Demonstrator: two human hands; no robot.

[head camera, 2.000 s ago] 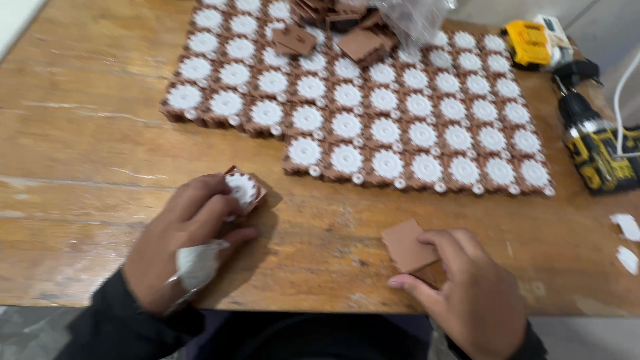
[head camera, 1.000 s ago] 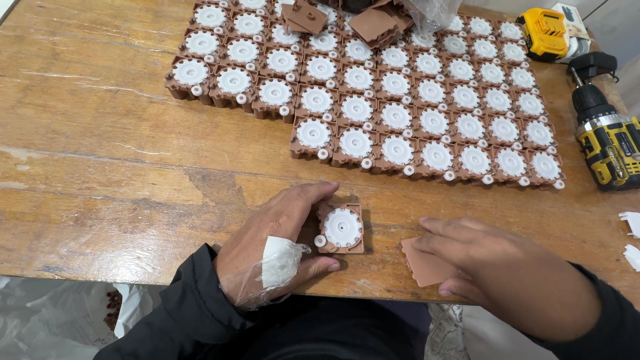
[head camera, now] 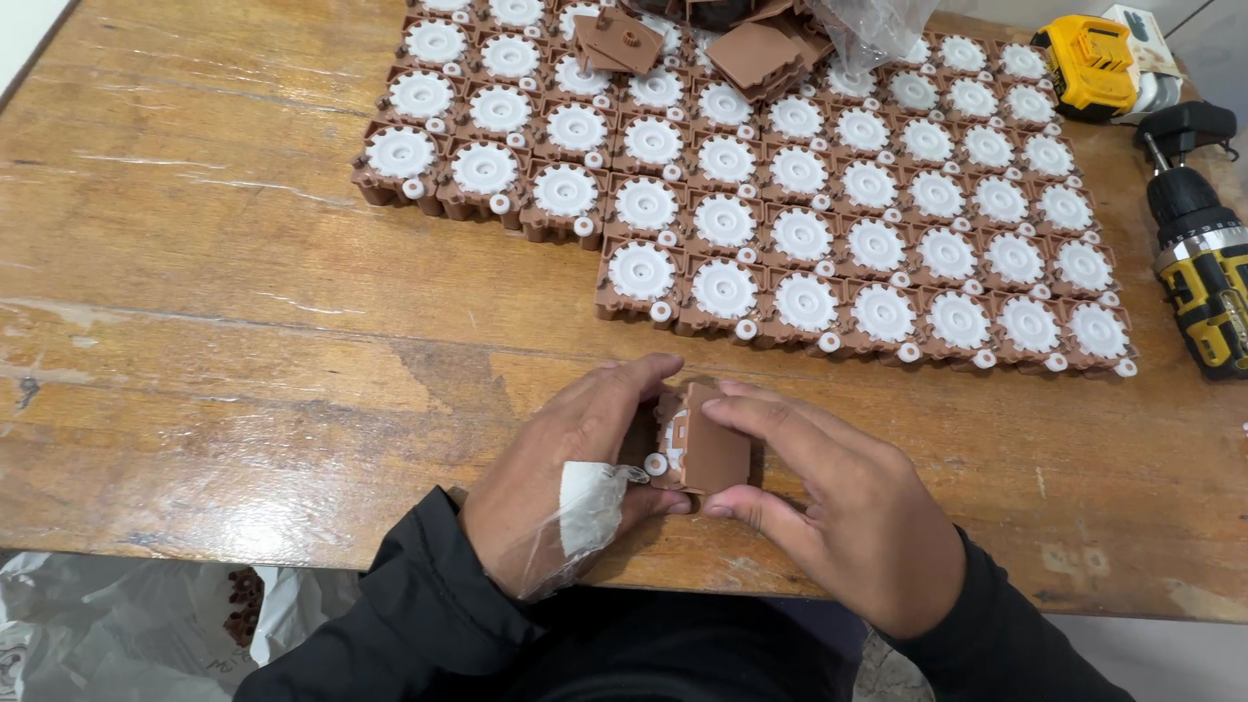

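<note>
My left hand (head camera: pixel 575 468), with a white patch and clear tape at the wrist, grips a small brown plastic housing (head camera: pixel 668 475) near the table's front edge. A white gear (head camera: pixel 674 439) shows inside it, and a small white roller (head camera: pixel 656 464) sits at its lower left corner. My right hand (head camera: pixel 829 487) holds a flat brown plastic cover (head camera: pixel 720 450) by its right side, tilted over the housing and hiding most of the gear. Whether the cover is seated cannot be told. Beyond the hands lie rows of similar brown housings with white gears (head camera: pixel 723 289).
Loose brown covers (head camera: pixel 756 58) and a clear plastic bag (head camera: pixel 873 29) lie on the rows. A yellow battery (head camera: pixel 1087 66) and a yellow-black cordless drill (head camera: pixel 1209 283) are at the right. White plastic bags (head camera: pixel 127 624) sit below the wooden table's (head camera: pixel 244 390) front edge.
My right hand has brought the flat cover left, from the tabletop onto the housing. Earlier they were apart. My left hand and the housing moved right from their place two seconds ago.
</note>
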